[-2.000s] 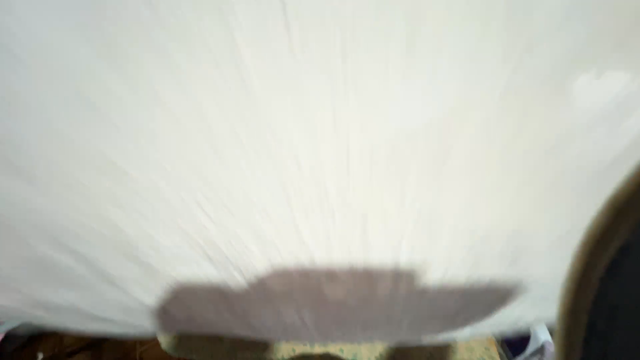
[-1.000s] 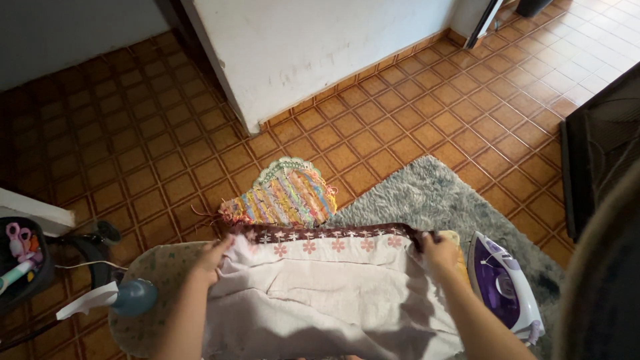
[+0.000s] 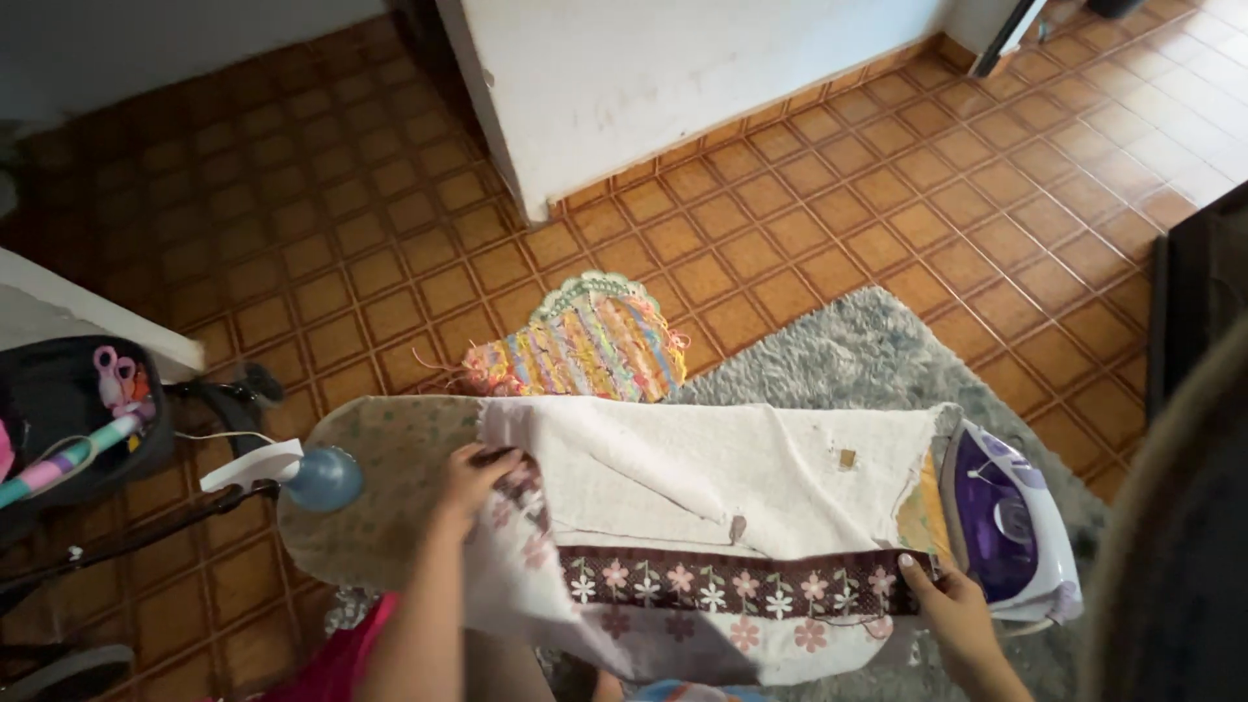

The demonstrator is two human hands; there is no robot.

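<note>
A white cloth [image 3: 663, 458] with a dark brown band of pink and white flowers lies across an ironing board [image 3: 390, 526], its lower part hanging over the near edge. My left hand [image 3: 478, 483] pinches the cloth near its left side, where the flowered border is bunched. At the right end of the brown band, my right hand [image 3: 931, 585] grips the border between thumb and fingers. A purple and white steam iron [image 3: 1014, 526] stands at the board's right end, just beyond my right hand. On the board's left part is a blue spray bottle [image 3: 327, 478] with a white head.
A multicoloured woven rug [image 3: 585, 341] and a grey shaggy rug [image 3: 858, 341] lie on the tiled floor beyond the board. At left, a dark bag [image 3: 88, 370] holds pink-handled scissors [image 3: 117, 380]. A white wall corner [image 3: 536, 195] stands ahead; a dark object is at right.
The cloth was raised across the view, then lowered to the board. Its flowered border has moved from the far edge to the near side, with both hands.
</note>
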